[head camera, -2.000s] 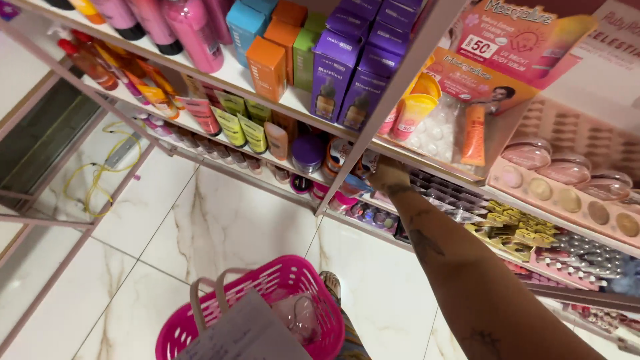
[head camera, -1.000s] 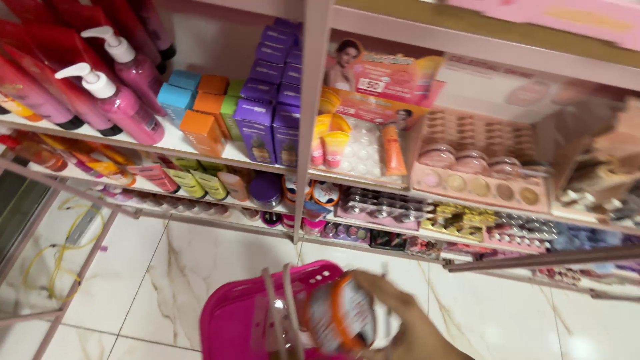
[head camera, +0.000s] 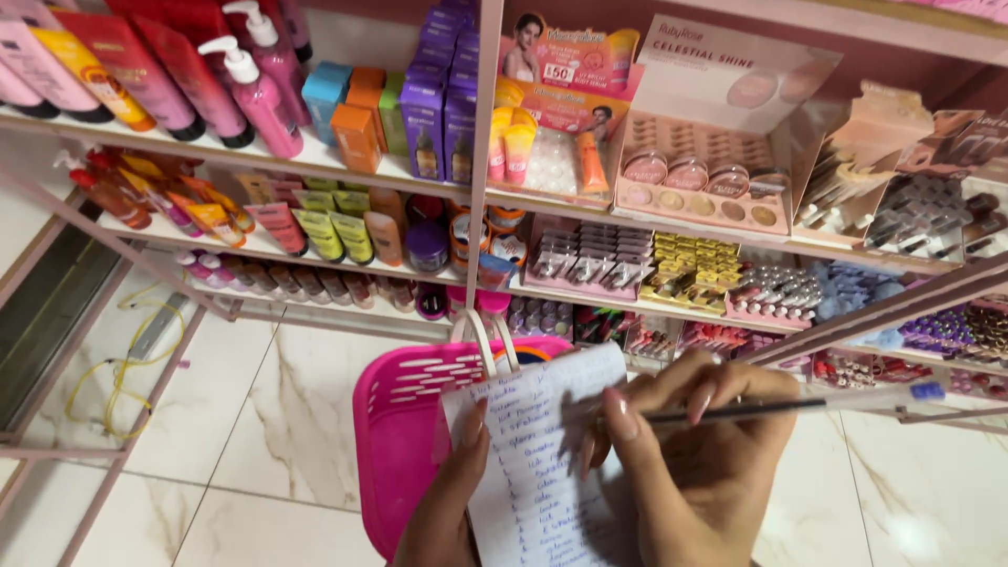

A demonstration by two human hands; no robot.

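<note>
My left hand [head camera: 449, 496] holds a notepad [head camera: 543, 465] with a handwritten list, thumb on its left edge. In my right hand [head camera: 701, 449] is a pen [head camera: 748, 409] with a clear barrel and a blue end; its tip is hidden behind my fingers over the page. Behind and under the notepad is a pink plastic basket [head camera: 370, 449] with pale handles [head camera: 477, 339]. The orange rim of a round jar [head camera: 522, 357] shows inside it, partly covered by the pad.
Ahead stand shelves of cosmetics: pink pump bottles [head camera: 256, 102], purple boxes [head camera: 425, 118], green tubes [head camera: 352, 236] and a blush display [head camera: 701, 177]. A metal shelf upright [head camera: 482, 157] divides them. A yellow cable [head camera: 118, 394] lies on the marble-look floor [head camera: 268, 425] at left.
My right hand was reaching into the lower shelf, then held an orange-rimmed jar over the basket. Now it holds a pen at the notepad, and such a jar is in the basket.
</note>
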